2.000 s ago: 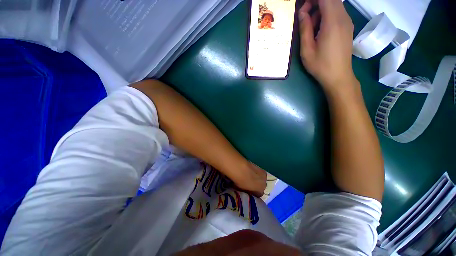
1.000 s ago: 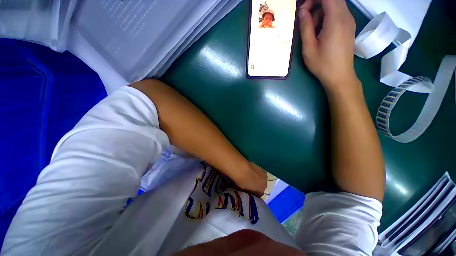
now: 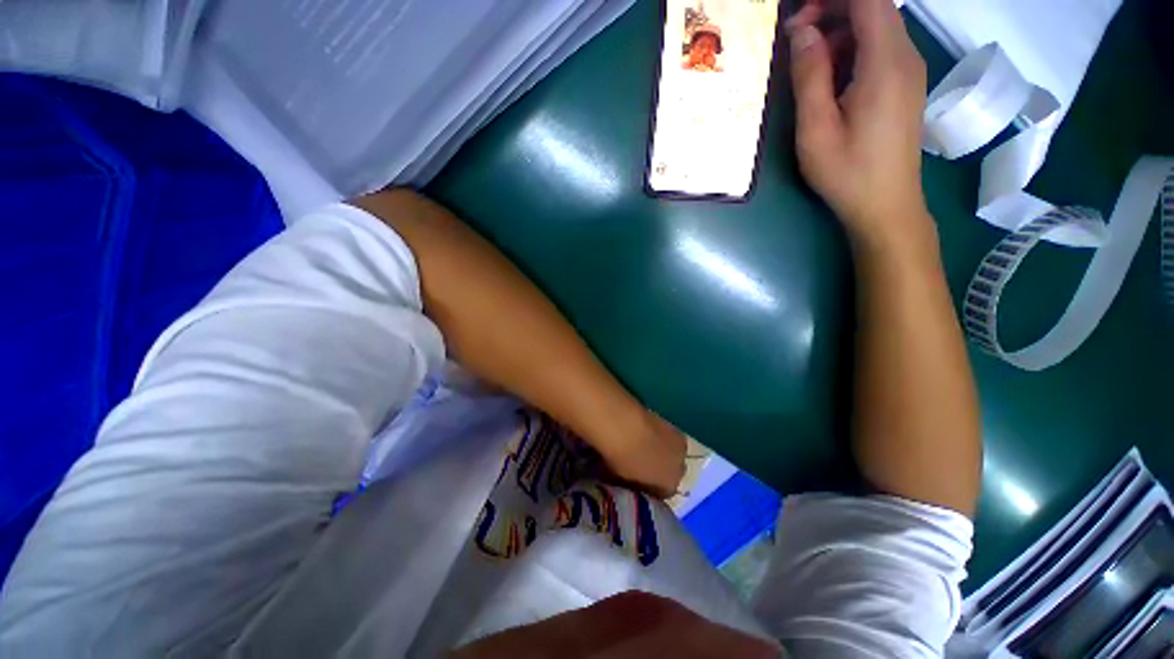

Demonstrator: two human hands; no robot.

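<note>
A smartphone (image 3: 712,110) with a lit white screen and a small picture near its top lies on the glossy green bench top, its upper end cut off by the frame's edge. My right hand (image 3: 860,122) rests on the bench just right of the phone, fingers bent, the fingertips near the phone's right edge and partly at the top edge of the view. My left hand (image 3: 650,461) is low in front of my body at the bench edge; its fingers are mostly hidden, and whether it holds anything cannot be told.
A stack of printed films (image 3: 348,77) lies at upper left beside blue material (image 3: 116,322). A label strip (image 3: 1075,315) curls at right, next to a white sheet (image 3: 1017,32). White-bordered dark films (image 3: 1094,566) are stacked at lower right.
The phone, right hand and label strip sit slightly further right in the view, and the left stack is shifted a little. Both hands keep nearly the same pose.
</note>
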